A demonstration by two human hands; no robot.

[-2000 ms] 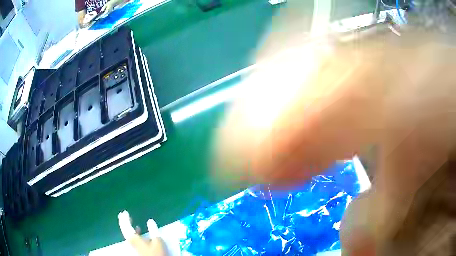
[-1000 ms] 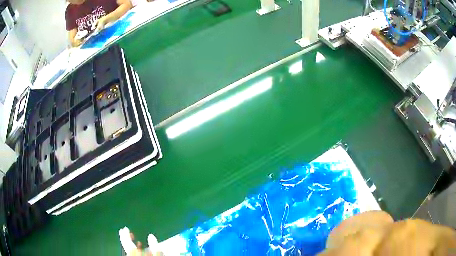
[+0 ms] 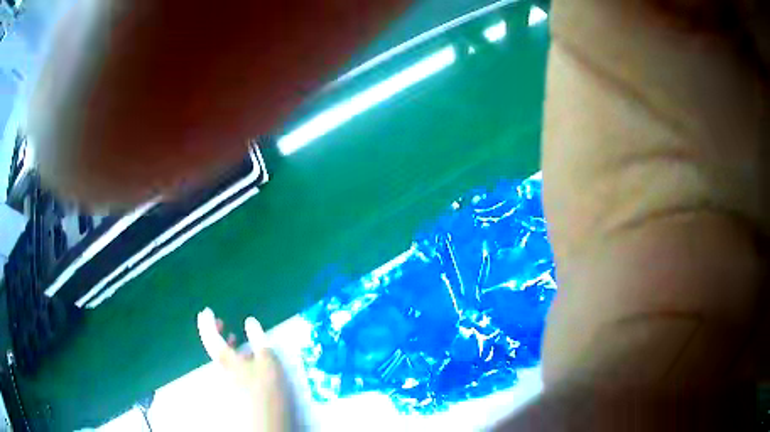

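Note:
Glossy, crinkled blue film (image 3: pixel 439 312) lies on the white ledge (image 3: pixel 190 396) at the near edge. My left hand (image 3: pixel 253 367) is small at the lower left, beside the film's left end. Its two visible fingertips wear white cots and are apart, with nothing seen between them. My right hand (image 3: pixel 654 211) is very close to the camera, large and blurred. It covers the right side, and a blurred finger crosses the upper left. Its fingertips' contact is hidden, so I cannot tell whether it holds anything.
The green conveyor (image 3: pixel 371 194) runs behind the film, with a long light reflection. Stacked black trays with white layers (image 3: pixel 169 240) stand at the left, their top mostly hidden by the blurred finger. The right side of the line is hidden behind my right hand.
My right hand has risen from the lower right to fill the right side and upper left. The film, ledge and left hand sit higher in the picture. The machine and other person are no longer visible.

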